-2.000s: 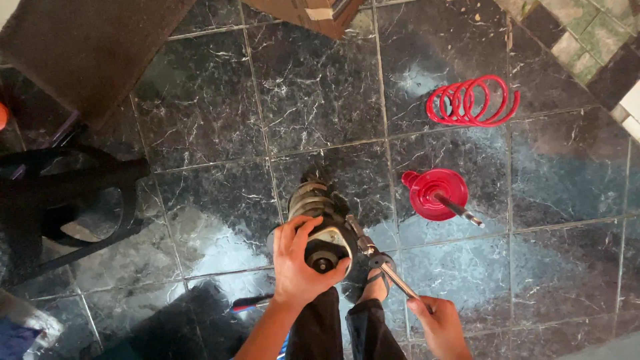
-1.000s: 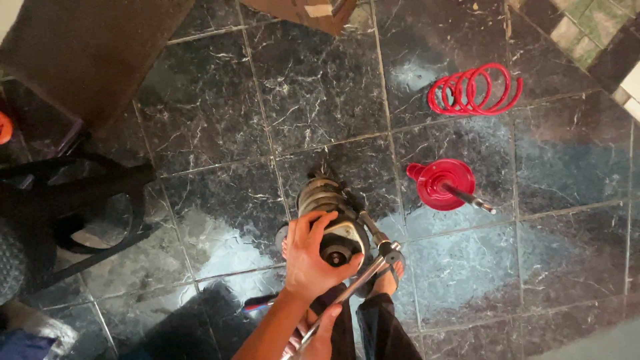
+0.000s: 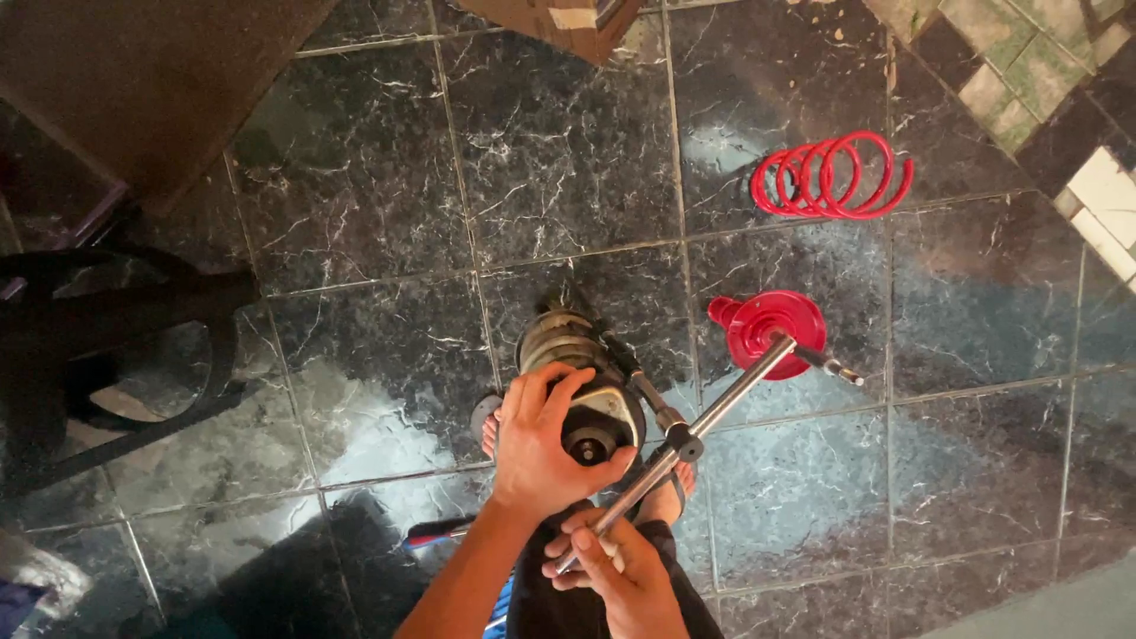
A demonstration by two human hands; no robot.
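A strut assembly with a coil spring (image 3: 564, 335) stands upright between my feet. Around its top mount (image 3: 612, 410) my left hand (image 3: 543, 444) is curled. A spring compressor (image 3: 650, 396) runs along the strut's right side. My right hand (image 3: 621, 568) grips the lower end of a long metal bar handle (image 3: 741, 388), whose sliding head (image 3: 684, 442) sits on the compressor's screw. Right of the strut, a red strut part with a round flange (image 3: 777, 333) rests on the floor, its rod (image 3: 830, 364) pointing right. A red coil spring (image 3: 830, 177) lies on its side beyond it.
A black frame-like object (image 3: 133, 337) stands at the left, near a brown mat or board (image 3: 151, 80). Cardboard (image 3: 568, 22) lies at the top. A tool with a red and blue handle (image 3: 435, 535) lies left of my legs. Pale tile pieces (image 3: 1105, 204) are at the right edge.
My right hand has moved left, from the right of the strut to just below it. The bar has turned and now extends up and right. My left hand stays on the strut top.
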